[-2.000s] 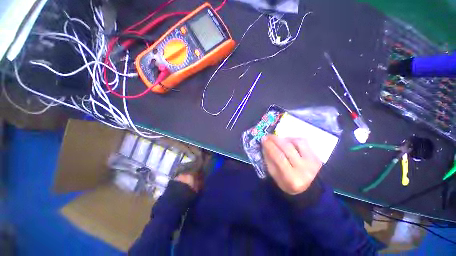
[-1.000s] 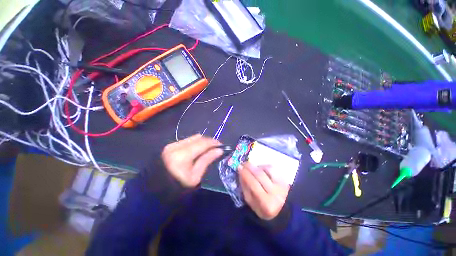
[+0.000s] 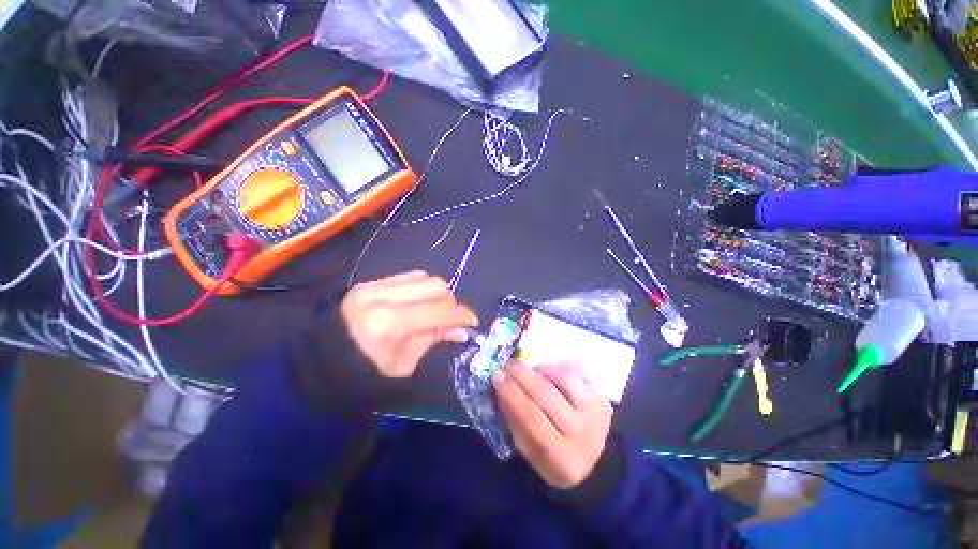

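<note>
My right hand (image 3: 552, 418) grips the small electronic unit near the bench's front edge, fingertips on its teal circuit board (image 3: 497, 343) and palm over the white battery cell (image 3: 595, 356). The board is at the unit's left end. A clear crinkled bag (image 3: 480, 405) lies under and around the unit. My left hand (image 3: 402, 322) is at the board's left edge, thumb and finger pinched on a tiny part (image 3: 463, 335), mostly hidden by the fingertips. Whether the part touches the board is unclear.
An orange multimeter (image 3: 290, 193) with red leads lies left; white cables (image 3: 97, 268) at far left. Thin tweezers (image 3: 465, 262) lie behind the unit. Another slim tool (image 3: 640, 268), green-handled cutters (image 3: 721, 402), a parts tray (image 3: 788, 214), purple-blue tool (image 3: 869, 202) and green-nozzled bottle (image 3: 890, 330) are right.
My left hand came up from the box below to the board with a small dark part, and is now closer over the board. My right hand keeps hold of the unit. The view has shifted.
</note>
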